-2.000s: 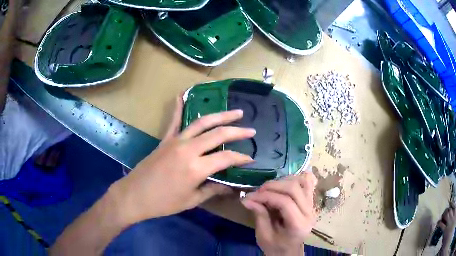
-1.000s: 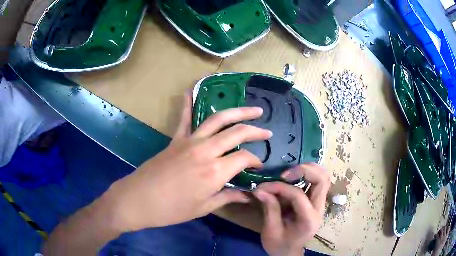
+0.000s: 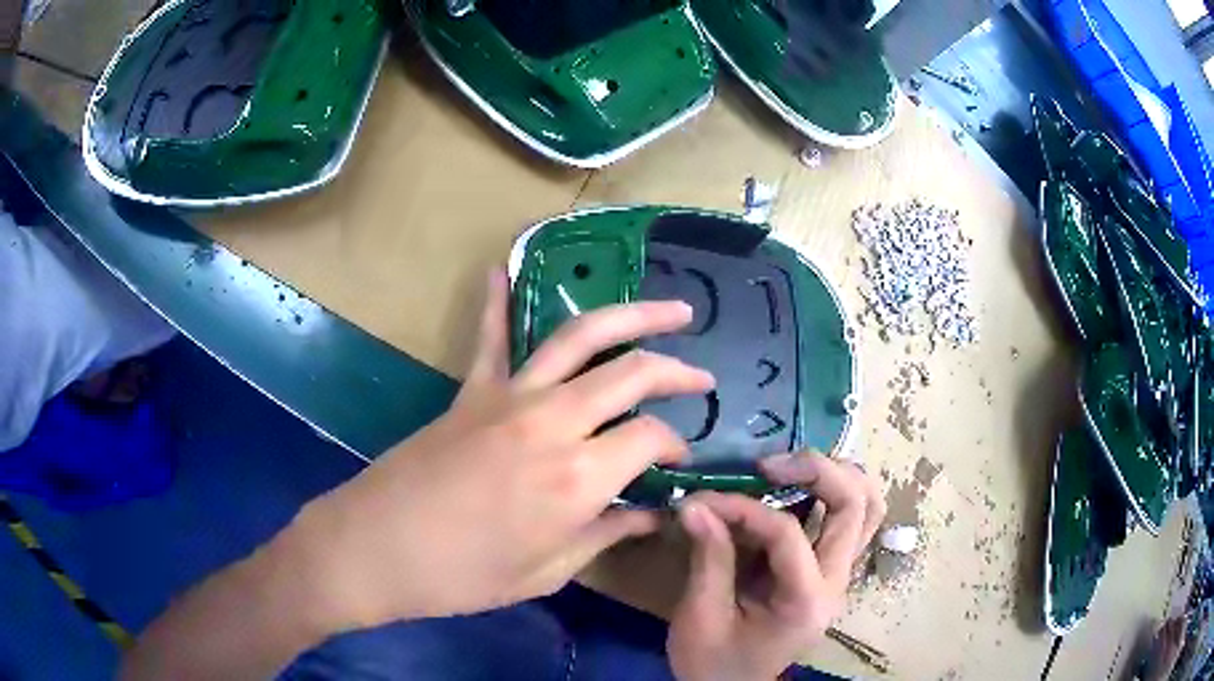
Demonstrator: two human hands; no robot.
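Observation:
A glossy green housing (image 3: 828, 346) with a pale rim and a dark recessed panel (image 3: 743, 339) lies in front of me. My left hand (image 3: 513, 466) is spread over its left side, fingertips on the panel and thumb at the near edge. My right hand (image 3: 772, 559) is at the near rim, thumb and index finger bent together beside a tiny pale fitting (image 3: 676, 496) at the edge. My fingers partly hide the fitting, so I cannot tell whether they still grip it. A small whitish piece (image 3: 758, 200) projects at the far edge.
A pile of loose fittings (image 3: 916, 270) lies right of the housing. A white blob (image 3: 899, 538) sits on a stained patch near my right hand, with a thin stick (image 3: 856, 648) below. Green housings (image 3: 320, 100) lie behind; more (image 3: 1132, 306) are heaped right. Blue bins (image 3: 1132, 93) stand beyond.
Two seconds ago my right hand pinched a small white fitting just off the near edge; it has moved up against the rim. My left hand stays on the housing. The camera view has shifted slightly.

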